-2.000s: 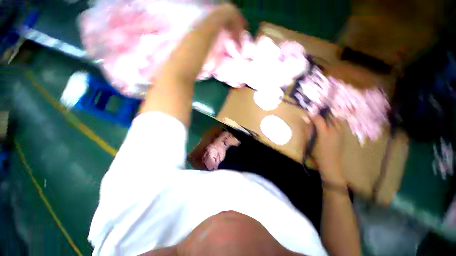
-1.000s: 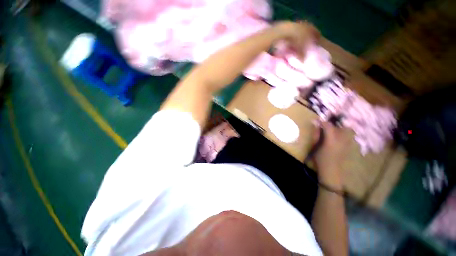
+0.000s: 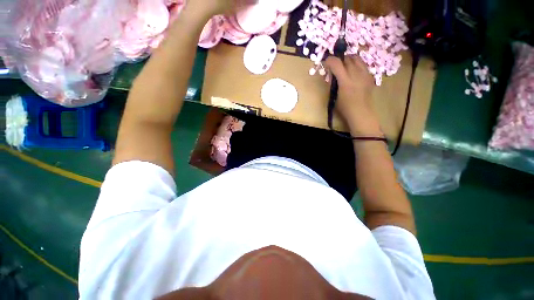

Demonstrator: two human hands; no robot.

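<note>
My right hand (image 3: pixel 352 77) is on the cardboard with the black-handled soldering iron (image 3: pixel 340 48) in its grip, its thin tip pointing away over a heap of small pink fittings (image 3: pixel 380 36). Two pale round discs lie flat left of this hand: one with small dark holes (image 3: pixel 260 54), and a plain one nearer me (image 3: pixel 279 95). My left hand (image 3: pixel 225 4) reaches to the top edge, beside the overlapping stock of pink discs (image 3: pixel 253 17); it is mostly cut off, so its fingers and any hold are hidden.
A bulging clear bag of discs (image 3: pixel 64 53) lies left; a bag of small fittings (image 3: pixel 516 102) lies far right. A black station with a red light (image 3: pixel 448 29) stands behind the cardboard (image 3: pixel 234 76). The iron's cord loops by my right wrist. An open box with pink pieces (image 3: pixel 204 140) is below.
The view has turned and shifted, so the bench sits higher and straighter. My left hand, earlier over the bag and then the disc stock, is now at the top edge. My right hand stays by the fittings.
</note>
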